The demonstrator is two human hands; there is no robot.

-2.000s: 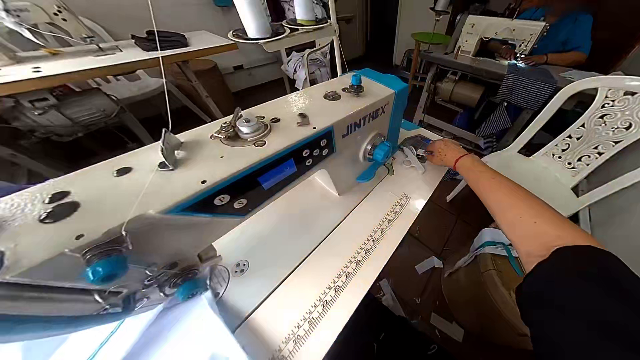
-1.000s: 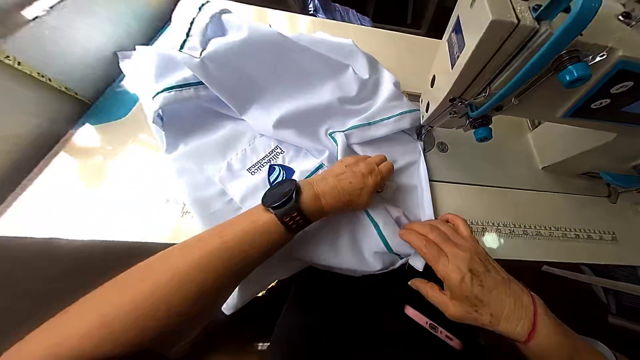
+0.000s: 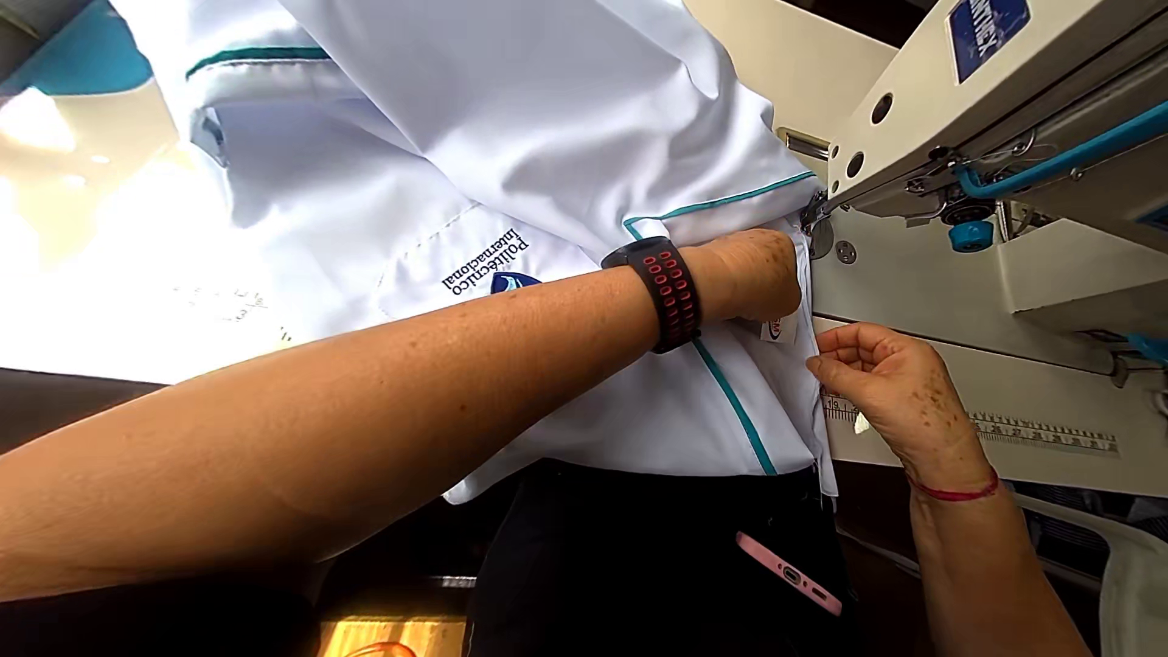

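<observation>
A white garment (image 3: pixel 547 119) with teal piping and an embroidered pocket lies over the machine table, its right edge under the presser foot (image 3: pixel 812 212) of an industrial sewing machine (image 3: pixel 967 100). My left hand (image 3: pixel 753 274), wearing a black watch, rests on the cloth just below the foot; its fingertips are hidden behind the hand, so its grip cannot be told. A small label (image 3: pixel 778 328) shows beneath it. Lower right, my right hand (image 3: pixel 876 374) pinches the garment's edge between thumb and fingers, beside the ruler tape (image 3: pixel 1040 431) on the table.
The machine's blue thread guard (image 3: pixel 1068 151) and a blue knob (image 3: pixel 971 237) are right of the foot. A pink phone (image 3: pixel 789 573) lies on my dark-clothed lap, below the table edge. Part of a white chair (image 3: pixel 1131 584) stands at lower right.
The view has swung from the machine's far end to the garment. Since one second ago, my left hand has moved toward the presser foot, and my right fingers have closed on the cloth edge.
</observation>
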